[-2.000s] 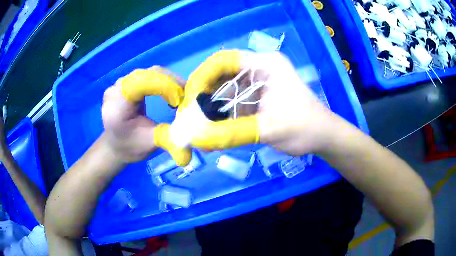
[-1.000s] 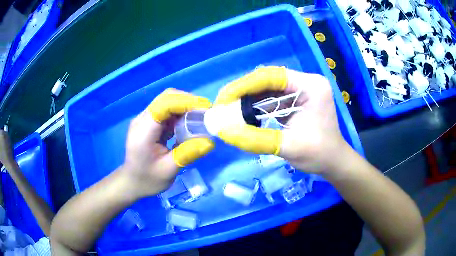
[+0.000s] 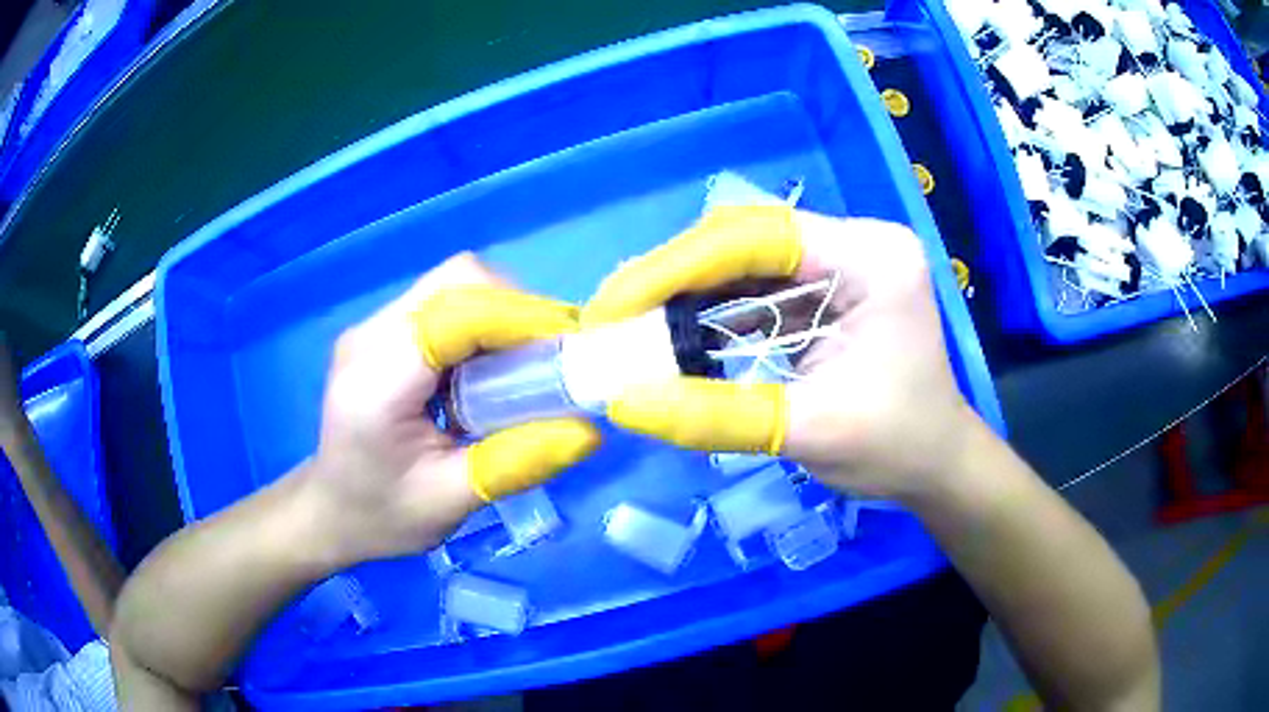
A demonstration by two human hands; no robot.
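My left hand (image 3: 459, 376), with yellow finger cots, holds a clear plastic housing (image 3: 512, 388) by its sides. My right hand (image 3: 779, 348), also with yellow cots, holds a white wired unit (image 3: 622, 360) between thumb and finger. The unit's black end (image 3: 688, 341) faces my right palm, and its thin white leads (image 3: 765, 334) lie inside that palm. The unit's white end meets the housing's open end; how far it sits inside cannot be told. Both are above the blue work bin (image 3: 557, 654), where several clear housings (image 3: 650, 537) lie.
A blue bin at the right (image 3: 1023, 285) is heaped with white-and-black wired units (image 3: 1113, 139). Rolled yellow finger cots (image 3: 895, 103) line the edge between bins. The green conveyor (image 3: 348, 84) carries one unit (image 3: 95, 251). Another person's arm (image 3: 56, 501) is at the left.
My left hand has come up to the unit with the clear housing, and the two parts now line up more levelly. The unit on the conveyor has moved left and down.
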